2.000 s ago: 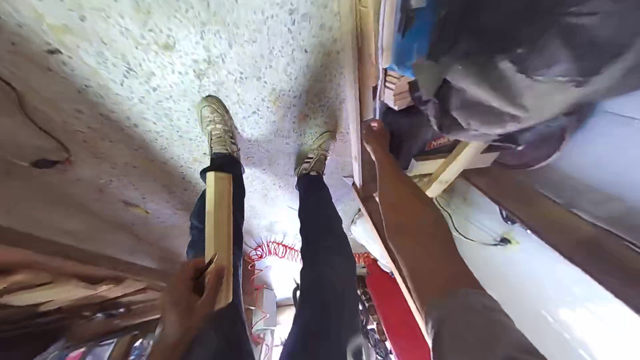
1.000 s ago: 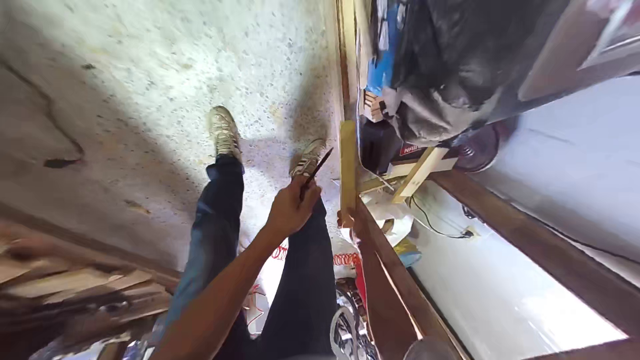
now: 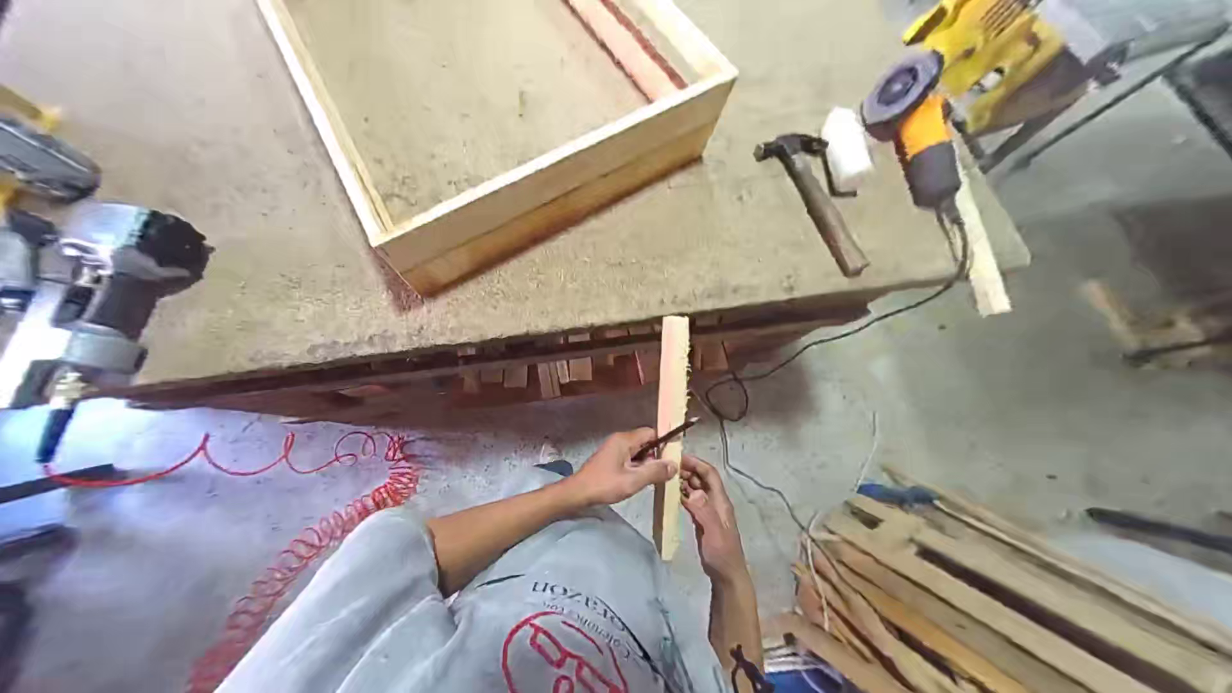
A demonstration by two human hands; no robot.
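A pale wooden strip stands out lengthwise from my body, its far end just short of the workbench edge. My left hand holds a dark pencil that crosses over the strip, and its thumb and fingers rest against the strip's left side. My right hand grips the strip's right side with bent fingers, a little nearer to me. Beyond, a rectangular wooden frame lies on the workbench. A claw hammer lies right of the frame.
An orange angle grinder, its cord hanging over the bench edge, lies beside a yellow power tool. At left is a pneumatic nailer with a coiled red hose. Stacked boards lie at lower right; wood offcuts sit under the bench.
The view has swung from the floor and my legs to the workbench. The strip, held earlier in my right hand alone, now has both hands at it. The pencil is still in my left hand.
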